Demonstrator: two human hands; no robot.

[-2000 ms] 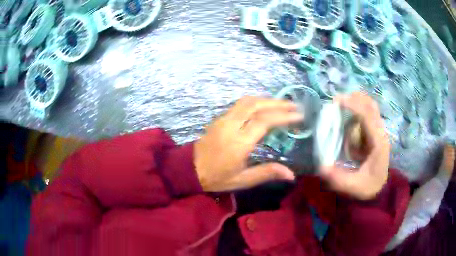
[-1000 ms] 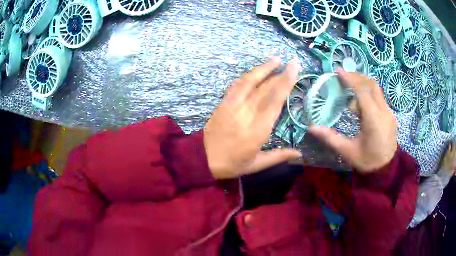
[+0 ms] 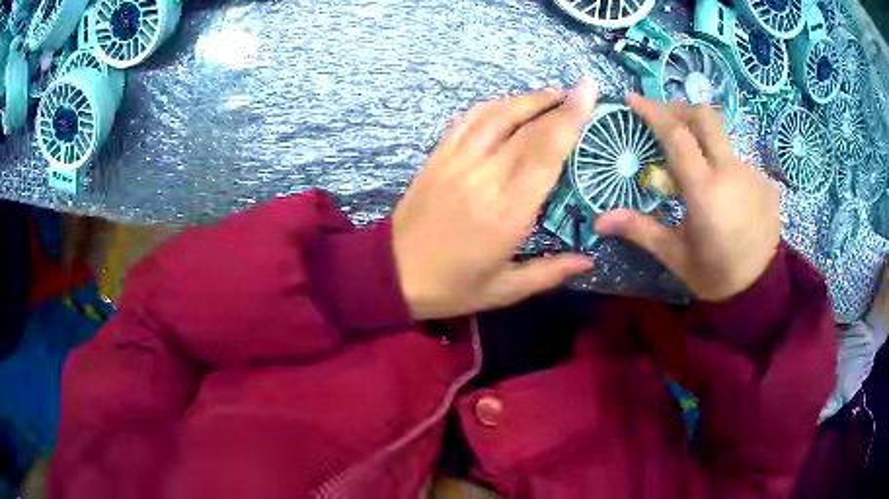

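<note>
A mint-green spoked rear grille [image 3: 616,173] with a plain pale-green centre lies over an open fan head, whose neck [image 3: 568,216] points down-left. My right hand [image 3: 719,200] has its thumb and fingertips at the grille's rim. A small tan, rounded tool handle [image 3: 658,180] sits inside that hand; its tip is hidden. My left hand [image 3: 485,195] is open on the left side, fingers extended and fingertips close to the grille's upper left edge. Whether they touch it is unclear.
An open fan head with pale blades [image 3: 698,86] lies just beyond my right hand. Fan units with dark blue centres are piled at left [image 3: 66,122] and upper right [image 3: 760,54]. More plain grilles [image 3: 802,146] lie at right. Another person's sleeve [image 3: 850,365] is at the right edge.
The grille was tilted in my right hand and now lies flat over the fan head. My left hand stays open beside it. The bench view has shifted upward and slightly left.
</note>
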